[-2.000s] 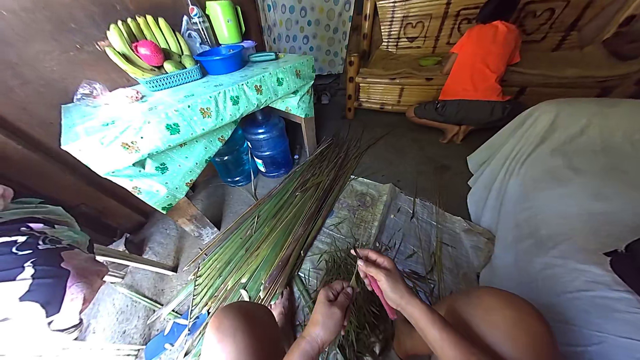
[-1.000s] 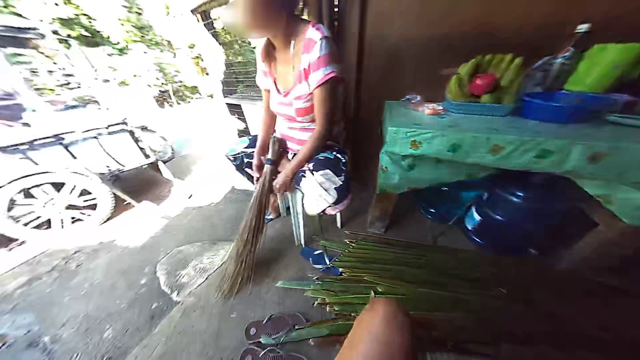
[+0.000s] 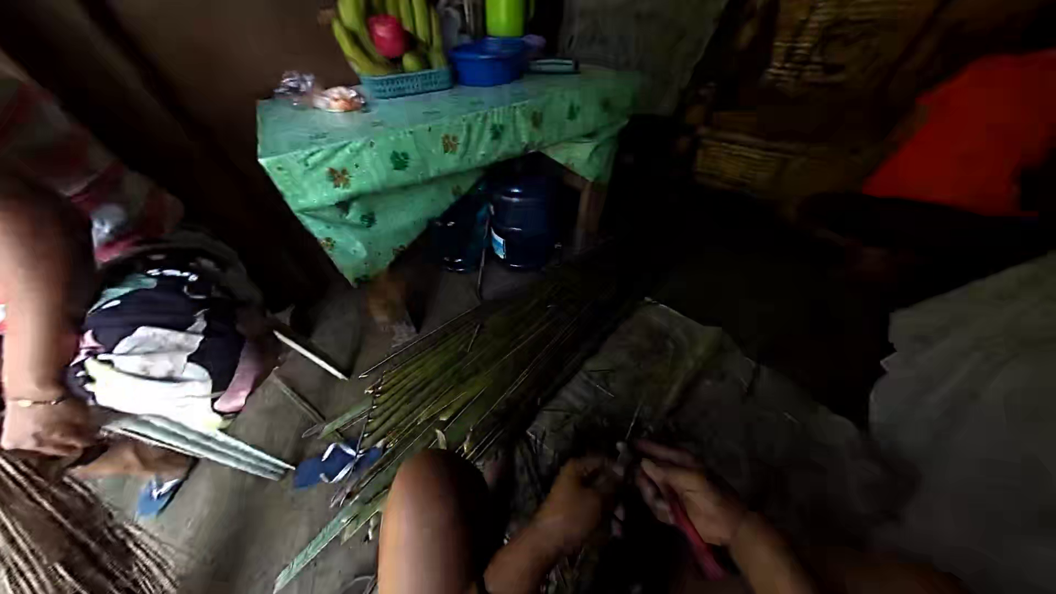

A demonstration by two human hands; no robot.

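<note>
My left hand point(image 3: 582, 499) is at the lower middle, its fingers closed near a thin leaf strip or rib whose end is too dark to make out. My right hand point(image 3: 689, 495) is close beside it, shut on a tool with a red handle point(image 3: 693, 540), likely a knife; its blade is hard to see. Under and around both hands lie dark leaf scraps point(image 3: 536, 462). A large pile of long green palm leaflets point(image 3: 478, 371) stretches over the floor, from beside my bent knee point(image 3: 433, 520) up toward the table.
A table with a green patterned cloth point(image 3: 371, 177) holds a fruit basket point(image 3: 408, 82) and a blue basin point(image 3: 488, 62). Blue water jugs point(image 3: 524, 219) stand underneath. At left, a person's hand point(image 3: 45, 425) is above a stick broom point(image 3: 66, 528). A person in orange point(image 3: 965, 136) is at right.
The view has swung left to the seated person with the broom and back. Both my hands, out of view one second ago, are in sight again at the lower middle.
</note>
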